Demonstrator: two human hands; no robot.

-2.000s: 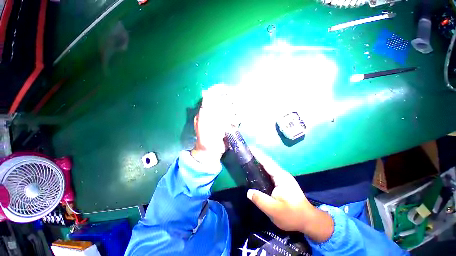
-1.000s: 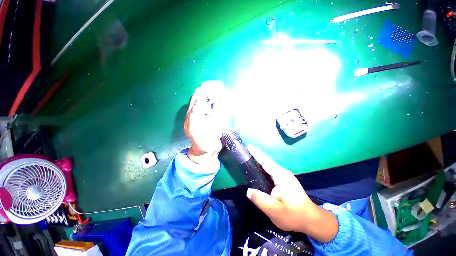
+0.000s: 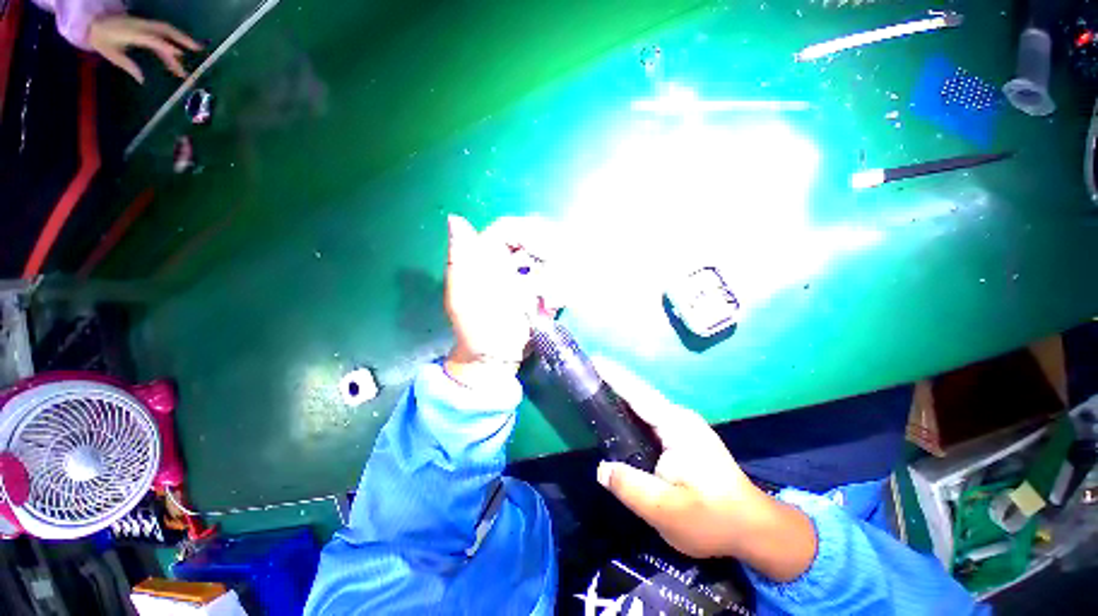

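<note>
My right hand (image 3: 680,487) is closed round a black electric screwdriver (image 3: 596,391), whose lighter collar points up and left at my left hand. My left hand (image 3: 488,295) is overexposed by the lamp. A small part with dark spots (image 3: 525,267) shows at its fingers, washed out in glare; I cannot make out its outline. A watch case (image 3: 703,302) lies on the green mat to the right of my hands. A small white square piece with a dark centre (image 3: 358,385) lies on the mat to the left.
Another person's hand (image 3: 139,42) is at the upper left, near two small round units (image 3: 198,106). A black stick with a pale tip (image 3: 927,169), a silver strip (image 3: 879,36) and a blue dotted patch (image 3: 963,96) lie right. A pink-framed fan (image 3: 78,463) stands left.
Another person's hand and two small units have appeared at the upper left. My left hand has shifted slightly left and turned, with a finger now raised. The screwdriver has barely moved.
</note>
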